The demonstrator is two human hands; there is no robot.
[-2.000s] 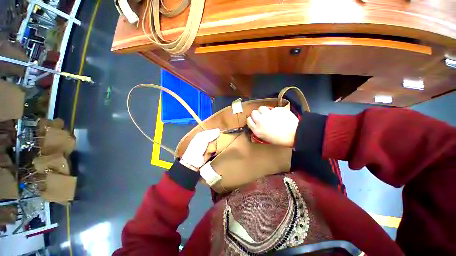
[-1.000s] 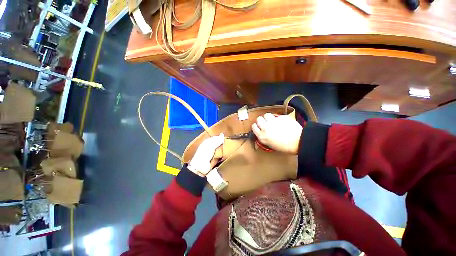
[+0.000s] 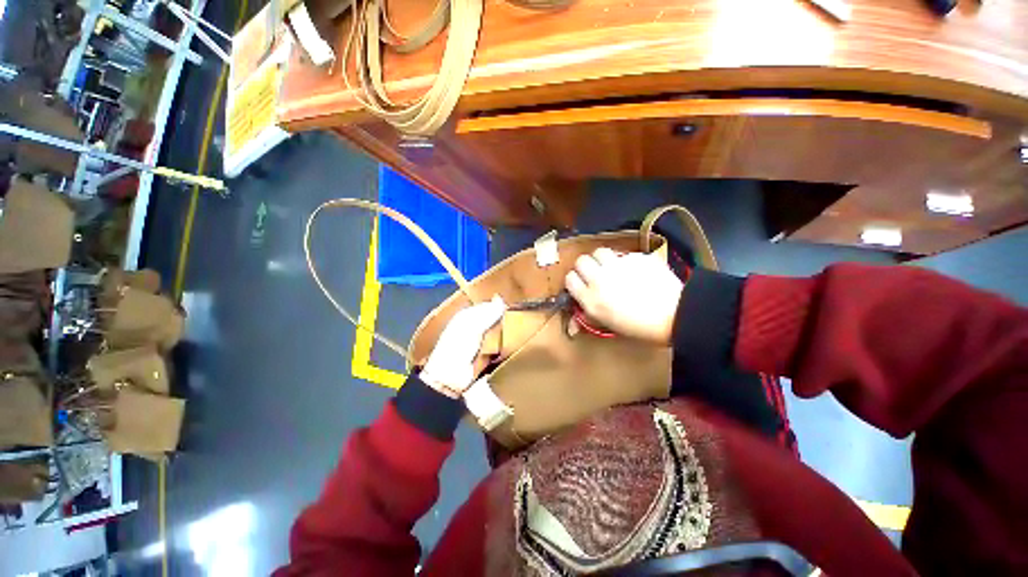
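A tan handbag (image 3: 609, 366) lies on my lap with its mouth open. My right hand (image 3: 628, 295) is closed around the red handles of pliers (image 3: 548, 303), whose dark jaws point left inside the bag mouth. My left hand (image 3: 460, 345) grips the bag's left edge, near the jaw tips. What lies between its fingertips and the jaws is too small to tell. White tags (image 3: 488, 404) show on the bag's near side and far rim. A thin tan strap loops out to the left, and another loop stands at the right end.
A glossy wooden desk (image 3: 631, 56) stands in front, with coiled tan straps (image 3: 441, 85) hanging over its edge. A blue bin (image 3: 423, 237) is on the floor below, beside a yellow line. Racks with tan bags (image 3: 141, 366) stand at the left.
Compared with the earlier frames, the view has shifted slightly and more of a yellow-labelled item shows beside the desk's left end. Both hands keep nearly the same place on the bag.
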